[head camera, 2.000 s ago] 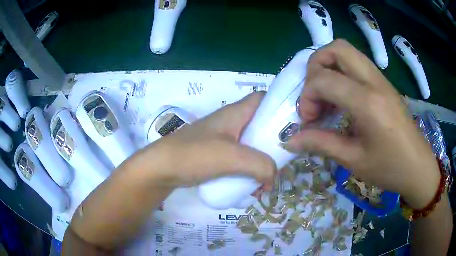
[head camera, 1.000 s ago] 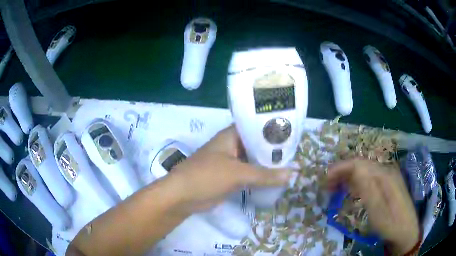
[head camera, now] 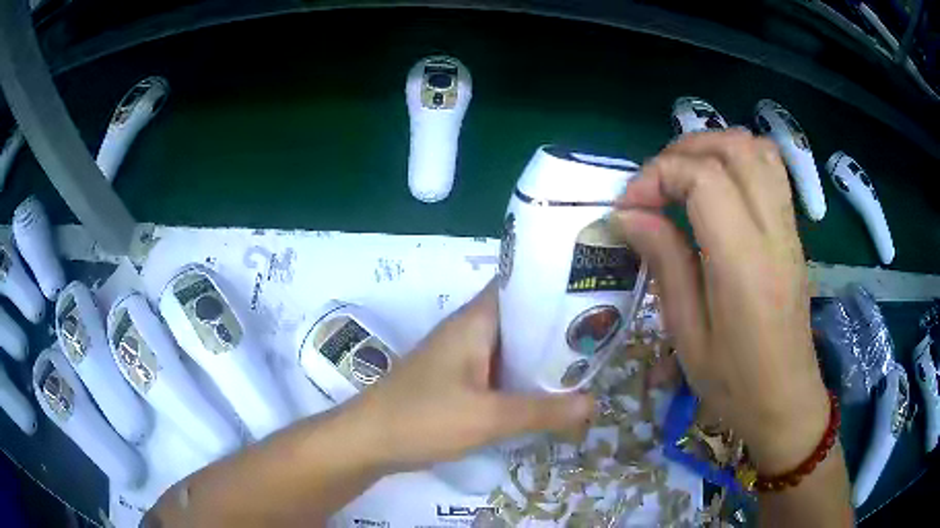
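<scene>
A white handset (head camera: 536,299) stands upright, head up and tilted slightly, just right of the middle. My left hand (head camera: 464,376) is closed around its lower part, with the thumb across the front. The dark display (head camera: 601,268) shows yellow-green bars, with a round mirror-like button (head camera: 594,330) and a small oval button (head camera: 575,372) below it. My right hand (head camera: 722,278) has its thumb and forefinger pinched at the upper right edge of the gold panel, by the display. Whether a film is between these fingertips cannot be told.
Several white handsets (head camera: 222,351) lie at the left, and one (head camera: 345,351) lies behind my left forearm. Others are on the green belt (head camera: 299,155). Beige scraps (head camera: 577,485) and a blue tray (head camera: 678,423) are at lower right. Crinkled clear plastic (head camera: 861,330) lies at the right.
The handset has turned from lying slanted to head up. My right hand dropped toward the blue tray, then rose to the handset's panel. Handsets on the belt have shifted right.
</scene>
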